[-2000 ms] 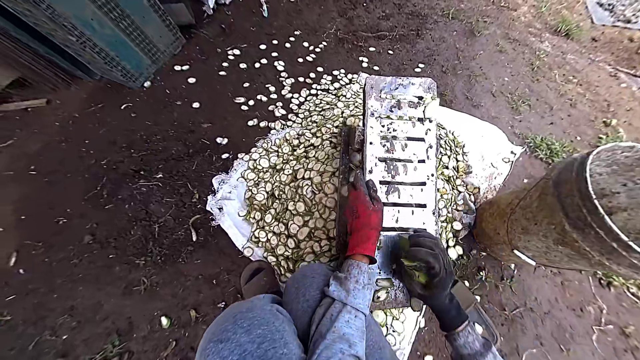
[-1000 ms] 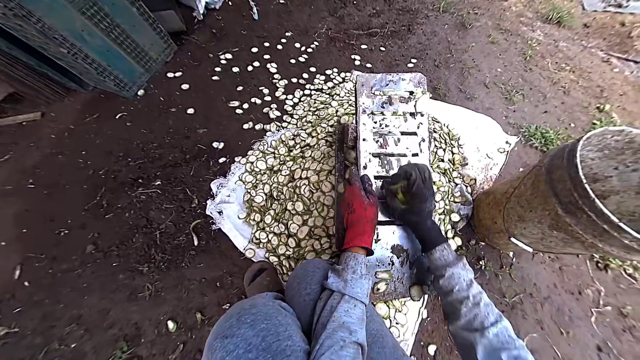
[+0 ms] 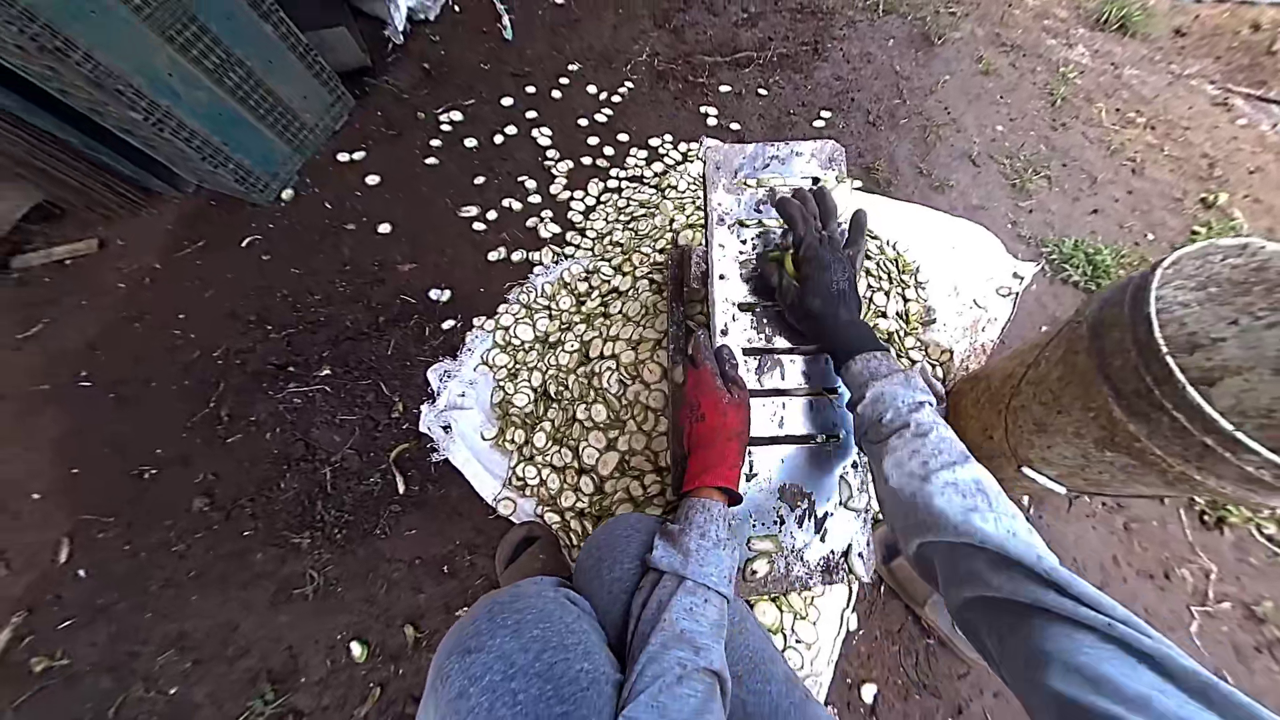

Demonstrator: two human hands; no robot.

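A long metal slicing board (image 3: 800, 490) with several crosswise slots lies sloping away from my knees. My right hand (image 3: 822, 270), in a black glove, is near its far end, palm down over a green fruit or vegetable piece (image 3: 785, 264) pressed to the board. My left hand (image 3: 714, 415), in a red glove with dark fingertips, grips the dark wooden rail (image 3: 682, 300) along the board's left side. Beneath and around the board spreads a heap of thin round pale slices with green rims (image 3: 590, 380). The heap lies on a white woven sack (image 3: 950, 260).
A large dirty barrel or bucket (image 3: 1080, 390) stands close at the right. At the upper left is a blue-green slatted plastic crate (image 3: 190, 80). Loose slices lie scattered on the dark soil beyond the heap. My knees (image 3: 530, 650) are at the board's near end.
My right hand has moved up the board, from its near part to the middle and now close to the far end. My left hand has stayed at the left rail.
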